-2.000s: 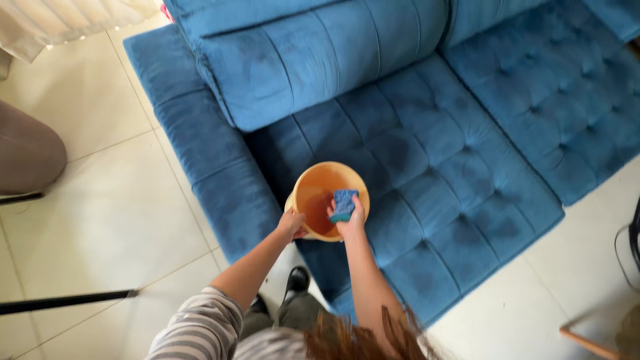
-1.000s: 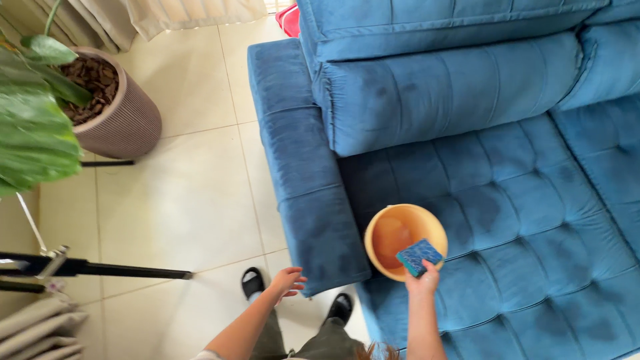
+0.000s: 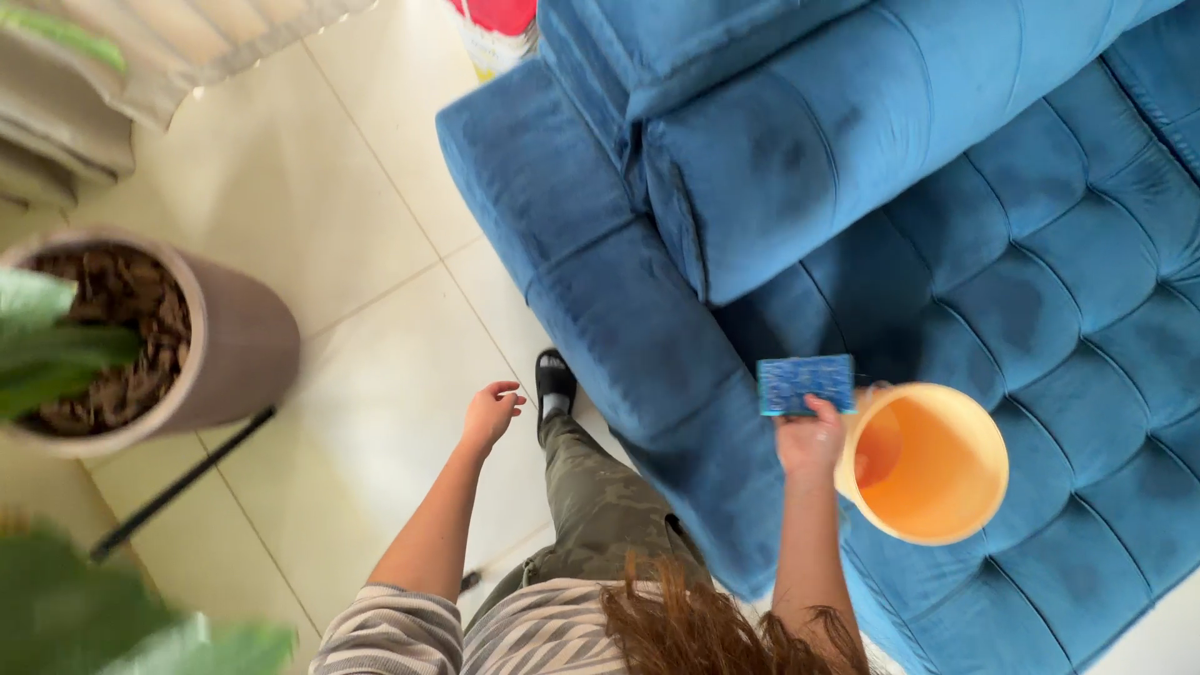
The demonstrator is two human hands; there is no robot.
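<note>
My right hand grips a blue scrubbing sponge with a teal edge, held over the sofa beside its armrest. Just right of that hand, a yellow plastic bucket rests on the tufted seat, its inside orange-toned. My left hand is empty with its fingers apart, above the tiled floor left of the armrest. The blue velvet sofa has darker patches on its seat, back cushion and armrest.
A ribbed planter with bark and large green leaves stands at the left, a black bar beside it. Curtains hang at the upper left. A red and white package lies behind the armrest. My sandalled foot is by the sofa.
My left hand was at the bucket's rim two seconds ago and has let go. The sponge in my right hand has moved from over the bucket's opening to its left side. The view has shifted left.
</note>
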